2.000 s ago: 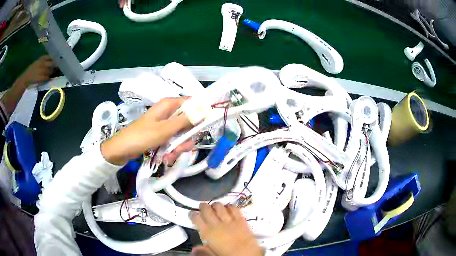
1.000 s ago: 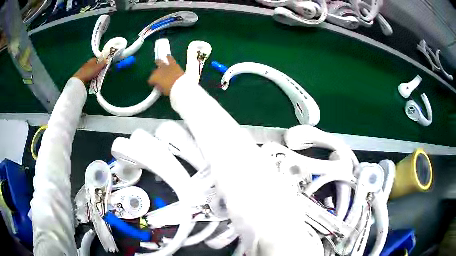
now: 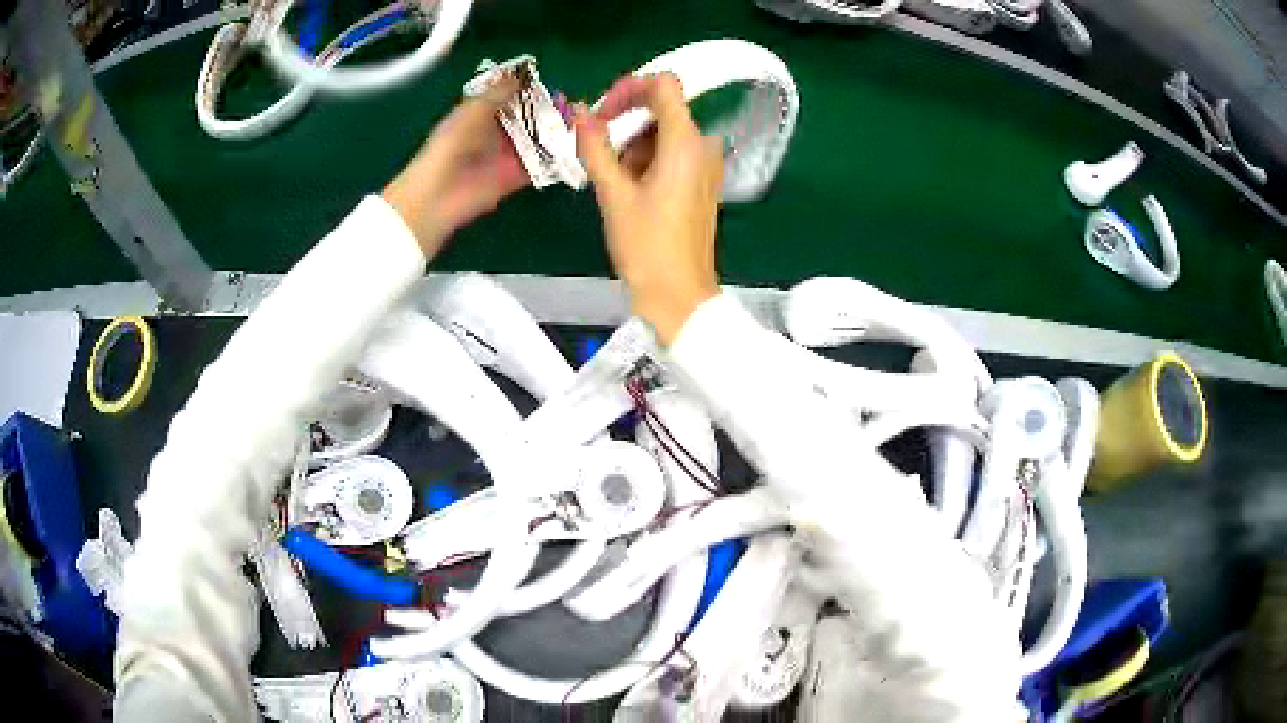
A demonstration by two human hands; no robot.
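My left hand holds a white slotted housing half with dark wires on it, over the green belt. My right hand is close beside it and grips a white curved fan arm that arcs to the right. The two parts meet or nearly meet between my hands; the fingers hide whether they are joined. Below my forearms a heap of white fan parts with round ends, red and black wires and blue cells lies on the dark bench.
The belt's metal edge crosses behind the heap. A tape roll and blue dispenser are at right; a thin tape roll, dispenser and grey post are at left. More fan parts lie on the belt.
My hands reached to separate parts on the belt; now they are close together, higher and further right, holding parts. The single curved part at the belt's middle is no longer lying there.
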